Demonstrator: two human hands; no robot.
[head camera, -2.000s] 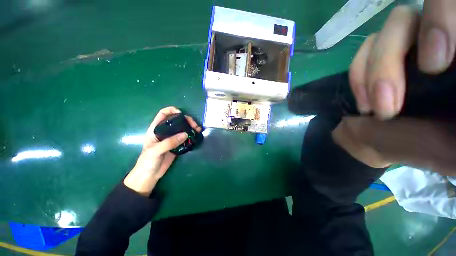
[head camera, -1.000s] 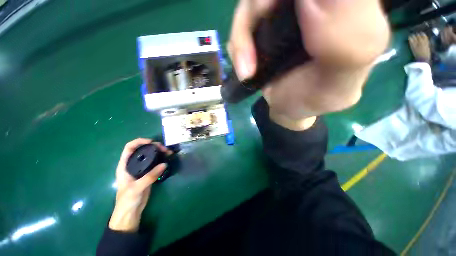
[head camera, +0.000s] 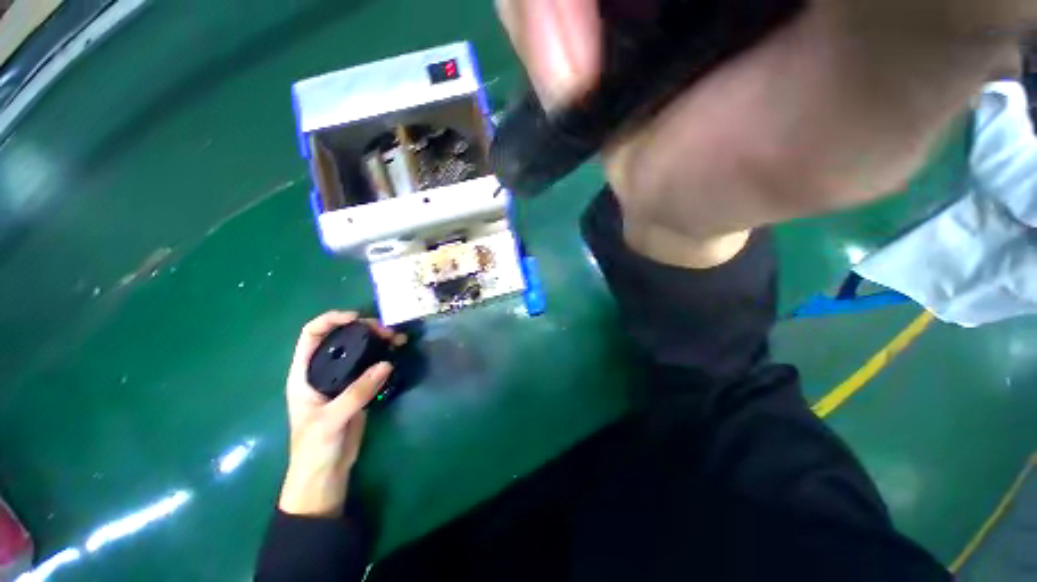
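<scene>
My left hand (head camera: 324, 415) holds a round black unit (head camera: 345, 359), its flat face up, just below and left of the screw feeder. My right hand (head camera: 785, 125) looms large near the camera, cut off by the top edge, and grips the black electric screwdriver (head camera: 546, 142). The screwdriver's nose points down-left beside the feeder's right wall; its bit tip cannot be made out clearly. The white screw feeder (head camera: 381, 102) has blue sides and an open top with screws inside. A brass-coloured pick-up plate (head camera: 453, 263) sits on its front ledge.
The glossy green bench (head camera: 148, 364) lies around the feeder. A stubby blue part (head camera: 534, 287) is at the feeder's front right corner. A person's white garment (head camera: 967, 262) is at the right, above a yellow floor line (head camera: 873, 364). A red item (head camera: 11, 537) is at the lower left edge.
The view has shifted, so the feeder appears further left. My right hand and screwdriver have come from the right to beside the feeder. My left hand still holds the unit, its flat face now turned up.
</scene>
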